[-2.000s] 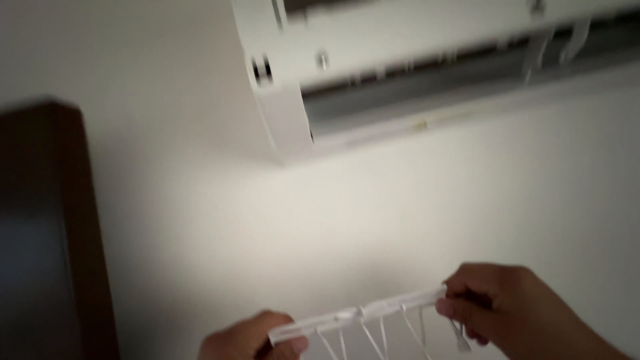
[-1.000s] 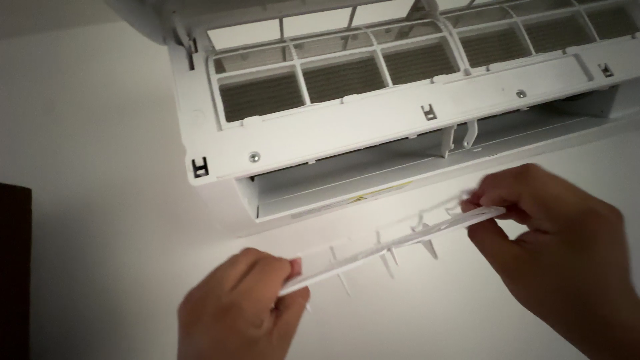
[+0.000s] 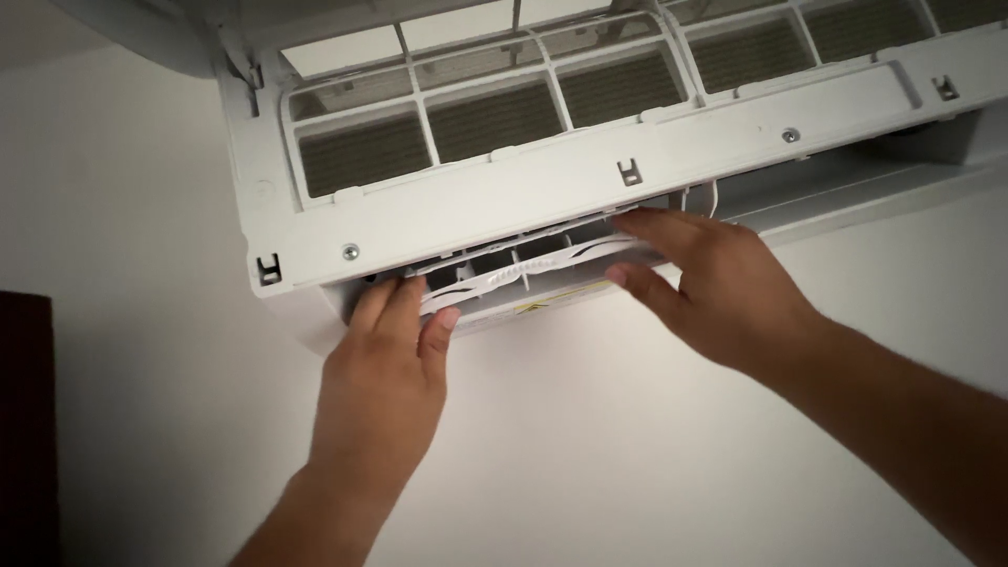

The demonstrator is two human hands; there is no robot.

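A white plastic louver assembly (image 3: 543, 266) with upright vanes lies in the left part of the air outlet of a wall-mounted air conditioner (image 3: 465, 213). My left hand (image 3: 386, 370) is at its left end, fingertips inside the outlet and on the louver's edge, thumb below. At the louver's right end is my right hand (image 3: 709, 283), its fingers on the upper edge and its thumb just under the lower one. Both hands appear to grip the part by its ends. The fingertips of both are partly hidden in the outlet.
Above the outlet run the filter frames (image 3: 488, 118), under a raised front panel (image 3: 157, 31). Screws (image 3: 350, 252) and clip slots (image 3: 269, 269) line the lower casing. A white bracket (image 3: 713, 198) divides the outlet. A dark brown edge (image 3: 27, 425) stands at the far left.
Both hands have moved up from below the air conditioner and brought the louver assembly into the left part of its outlet. One second ago it was held beneath the outlet.
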